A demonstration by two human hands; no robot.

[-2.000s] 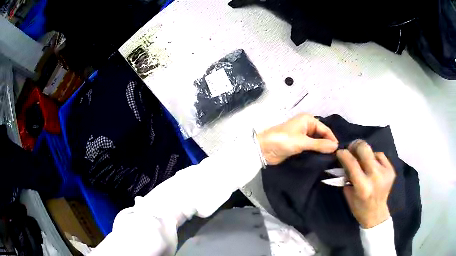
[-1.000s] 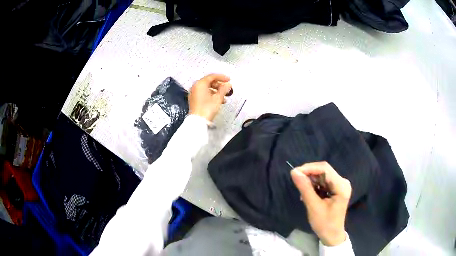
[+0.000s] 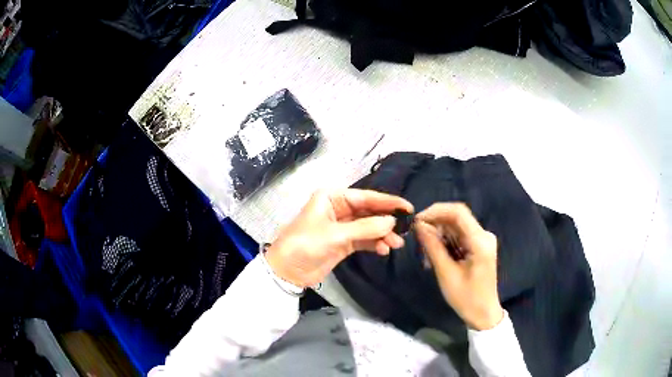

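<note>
A dark garment (image 3: 479, 177) lies bunched on the white table (image 3: 413, 96) at the lower right, under my hands. My left hand (image 3: 335, 232) pinches a small dark button (image 3: 403, 220) between thumb and fingers, above the garment's left part. My right hand (image 3: 460, 258) has its thumb and fingertip closed at the button's right edge. The needle seen there earlier is too small to make out now. A dark shape, likely the snips, is partly hidden in the right palm.
A clear bag of dark contents with a white label (image 3: 274, 141) lies left of the garment. A thin sliver (image 3: 373, 146) lies beside it. Black clothes (image 3: 442, 29) lie at the far edge. A blue crate (image 3: 81, 247) holds dark clothing at left.
My left hand went to the button on the table, picked it up and brought it back over the garment. My right hand, with the needle, has met it there.
</note>
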